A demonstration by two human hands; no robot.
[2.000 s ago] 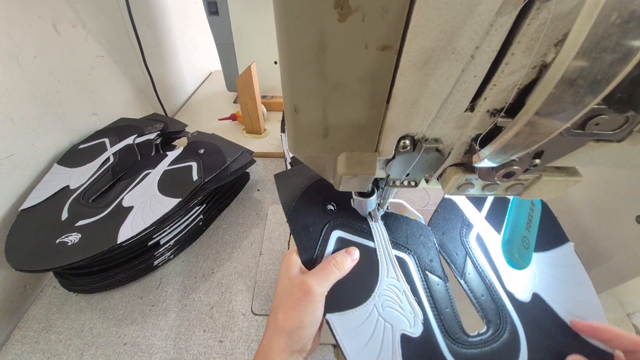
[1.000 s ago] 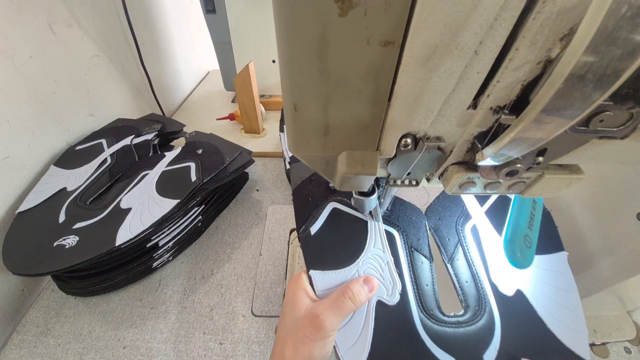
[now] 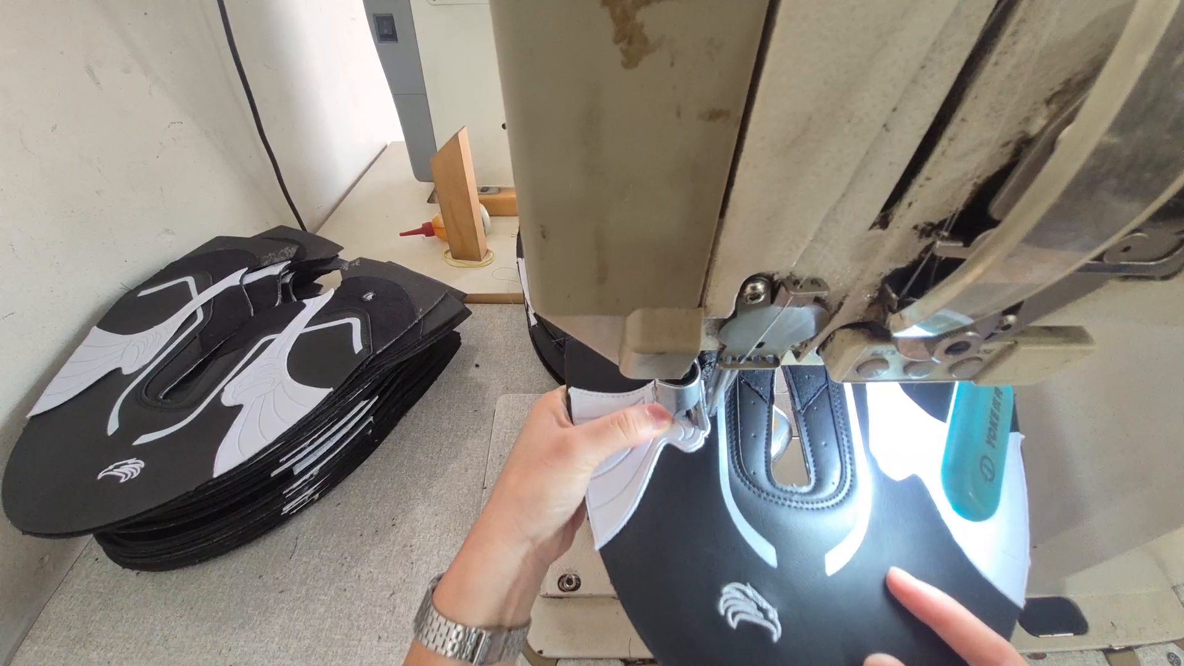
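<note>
A black-and-white shoe upper panel lies under the head of an industrial sewing machine, its white wing-shaped piece beside the presser foot. My left hand grips the panel's left edge, thumb on top of the white piece close to the foot. My right hand, partly cut off by the bottom edge, rests an extended finger on the black part at the lower right. The needle tip is hard to make out.
A tall stack of similar upper panels sits on the table at the left. Behind are an upright wooden block and a red-tipped bottle. A teal guard hangs over the panel's right side. More dark panels show behind the machine head.
The panel has shifted and turned under the machine, bringing its rounded black end and bird emblem into view. My left hand has moved up toward the foot. My right hand, unseen one second ago, touches the panel.
</note>
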